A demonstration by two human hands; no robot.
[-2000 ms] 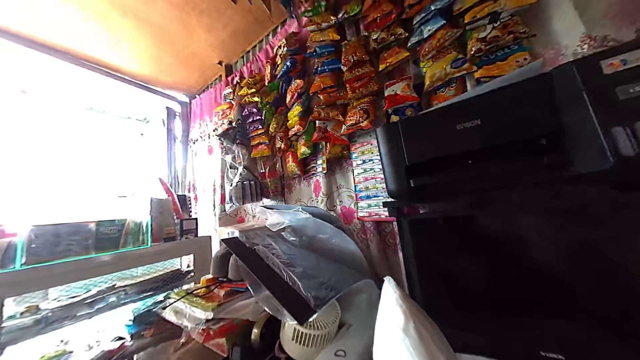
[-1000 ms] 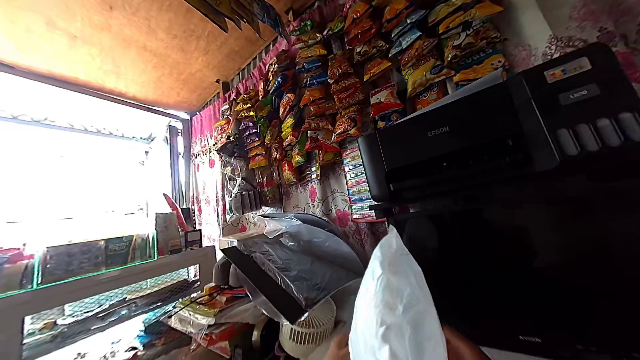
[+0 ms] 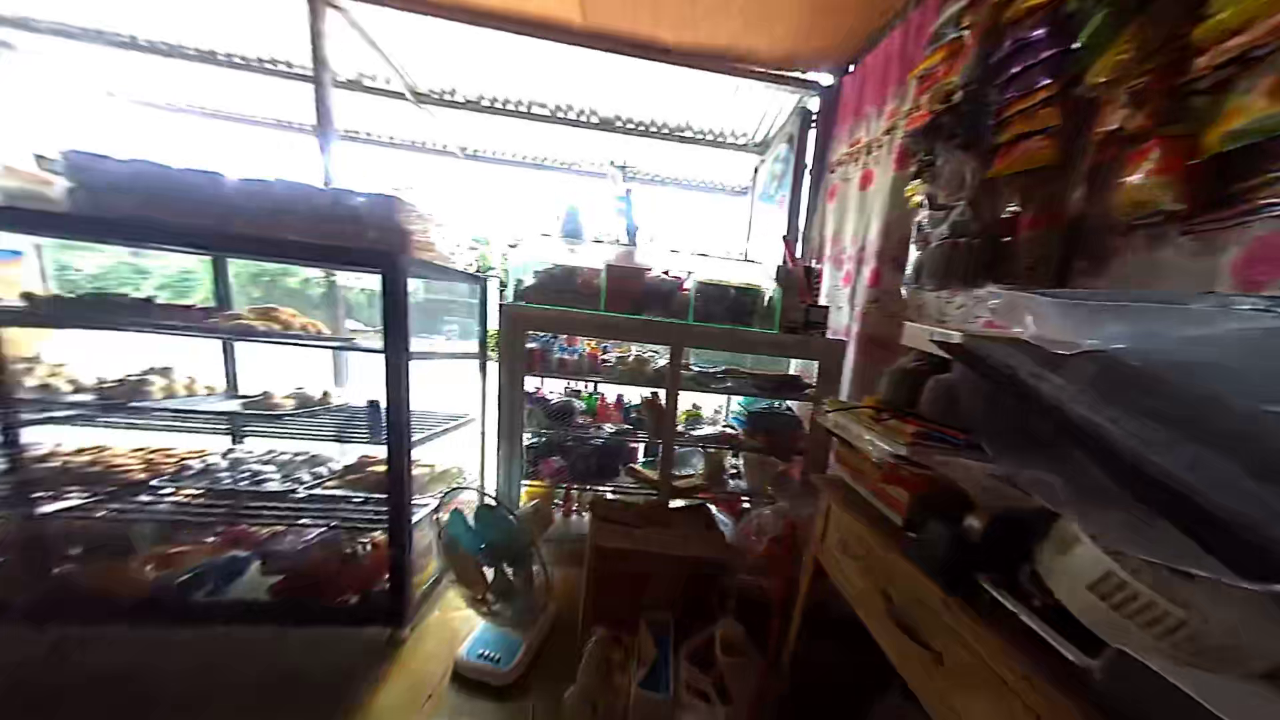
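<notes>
Neither of my hands shows in the head view, so what they hold cannot be seen. At the right, a plastic-covered dark object (image 3: 1130,420) rests tilted over a wooden desk (image 3: 880,590) with a drawer. Below its edge is a whitish slotted plastic housing (image 3: 1130,590). A small electric fan (image 3: 490,560) with blue blades stands low, left of the middle. Behind it is a cardboard box (image 3: 655,545). The picture is blurred by motion.
A dark-framed display rack (image 3: 398,440) with trays of baked-looking goods fills the left. A glass-fronted display case (image 3: 675,340) stands at the centre back. Snack packets (image 3: 1030,90) hang at the upper right beside a pink floral curtain (image 3: 865,200). Bags and boxes lie low near the middle.
The view has swung strongly left, away from the black printer. The white pouch and the fingers beside it, seen one second ago, are out of view.
</notes>
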